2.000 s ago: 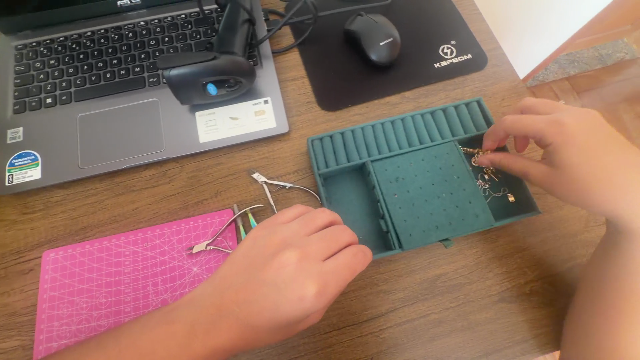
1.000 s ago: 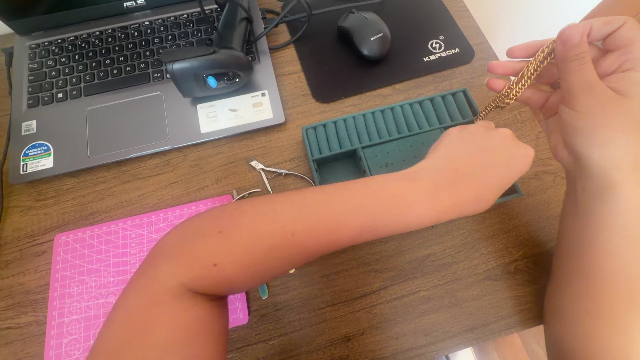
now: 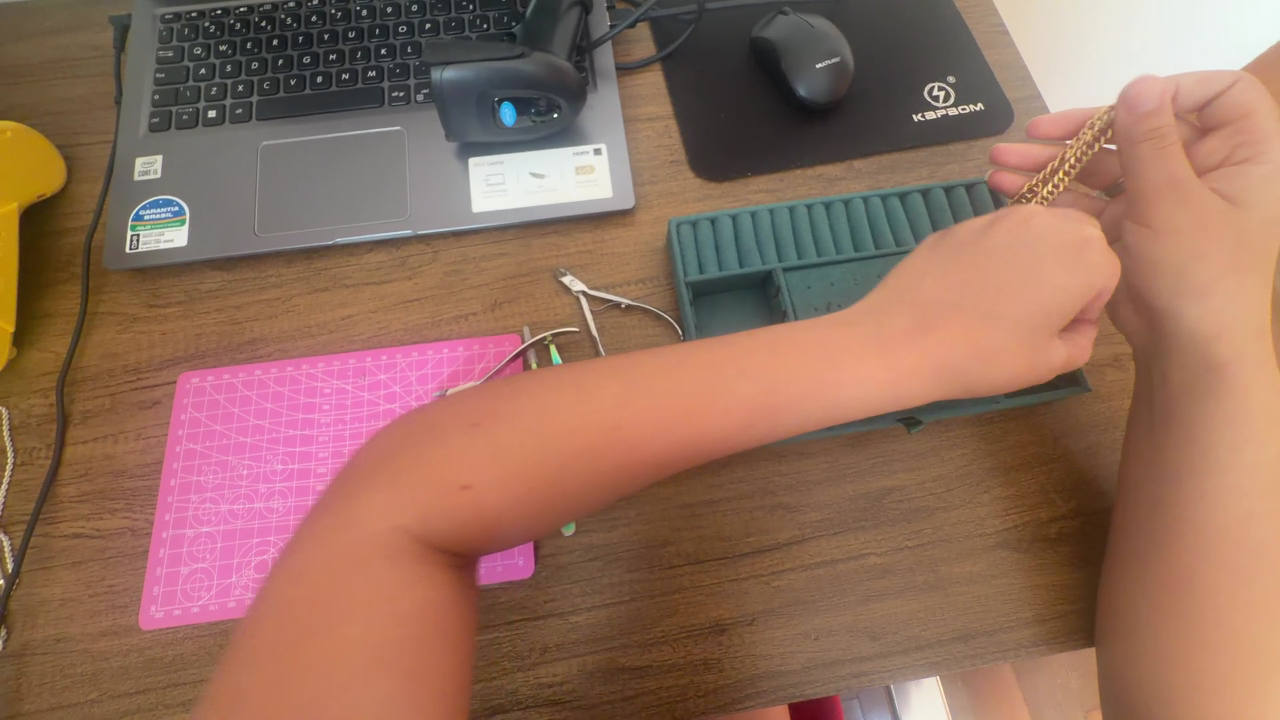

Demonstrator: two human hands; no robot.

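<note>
A gold-coloured chain (image 3: 1068,165) is stretched between my two hands at the upper right. My left hand (image 3: 1000,295) is closed on its lower end, with the forearm crossing over a green fabric jewelry box (image 3: 830,235). My right hand (image 3: 1180,180) pinches the upper end between thumb and fingers, palm partly turned up. The box has a row of ring rolls along its back and a small compartment at its left. My left hand and forearm hide much of its middle and right side.
Metal cuticle nippers (image 3: 590,295) lie left of the box. A pink cutting mat (image 3: 330,430) bears another metal tool, partly under my left arm. Behind are a laptop (image 3: 330,185), a barcode scanner (image 3: 510,95) and a mouse (image 3: 805,55) on a black mouse pad (image 3: 850,130). A yellow object (image 3: 25,200) stands far left.
Two seconds ago my left hand was near the nippers and my right hand was at jewelry in the box's right compartment. My left arm has since reached across, and both hands now hold the gold chain.
</note>
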